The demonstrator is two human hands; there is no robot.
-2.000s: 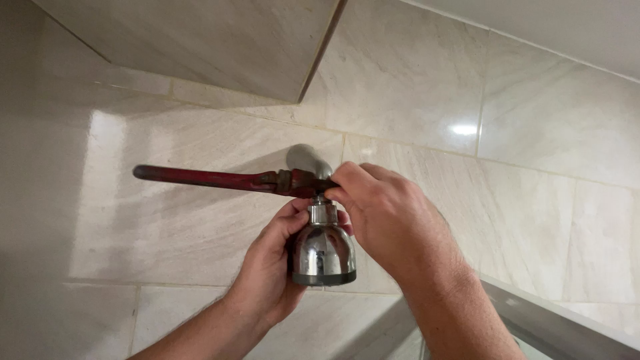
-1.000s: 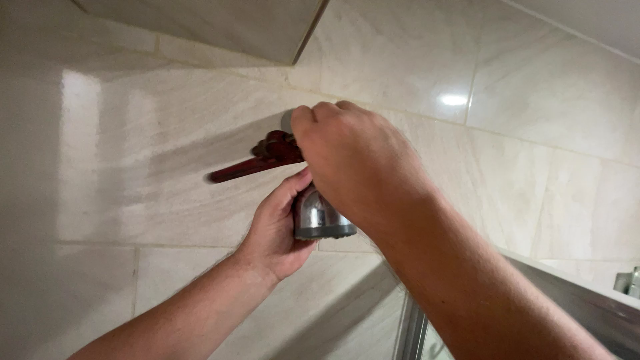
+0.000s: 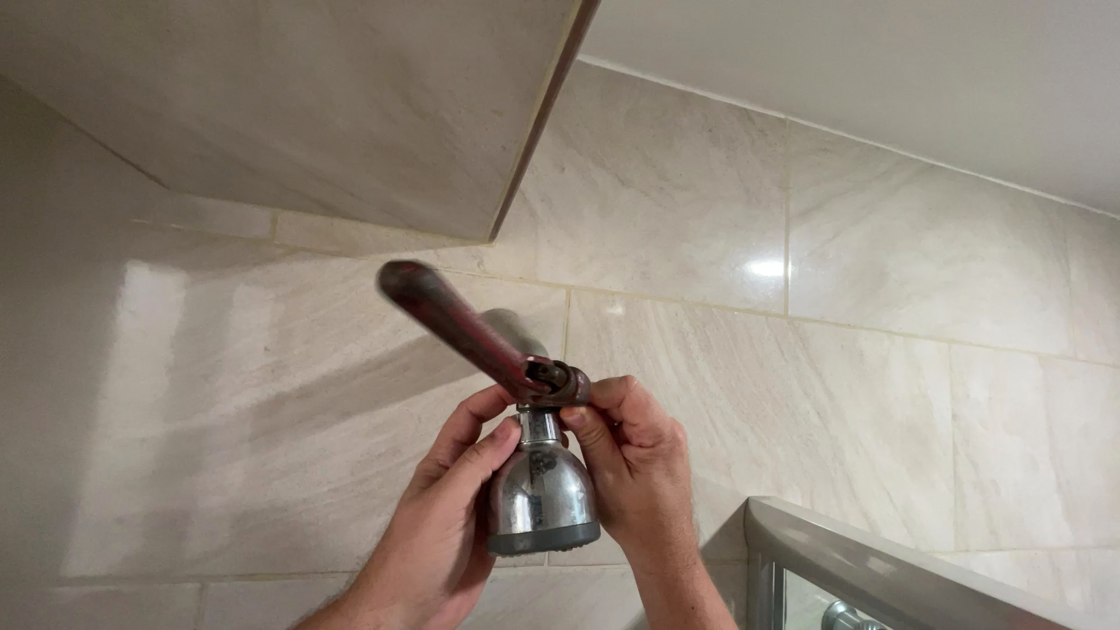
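A chrome shower head [image 3: 542, 490] with a grey rim hangs from its arm, whose curved part [image 3: 512, 328] shows blurred behind the tool. Around the fitting just above the shower head's neck sits the head of a worn red pipe wrench [image 3: 468, 337], its handle pointing up and to the left. My left hand [image 3: 451, 499] holds the shower head at its neck and left side. With thumb and fingers my right hand [image 3: 639, 451] pinches the wrench's jaw end from the right.
Marble-look tiles [image 3: 665, 192] cover the wall behind. A tiled box corner [image 3: 350, 105] juts out at the upper left, under the pale ceiling [image 3: 875, 70]. At the lower right stands the metal frame of a shower enclosure [image 3: 875, 560].
The wrench handle pointed left, then down-left; now it points up-left. My right hand, which covered the wrench head a second ago, is now lower and to its right. The view has shifted.
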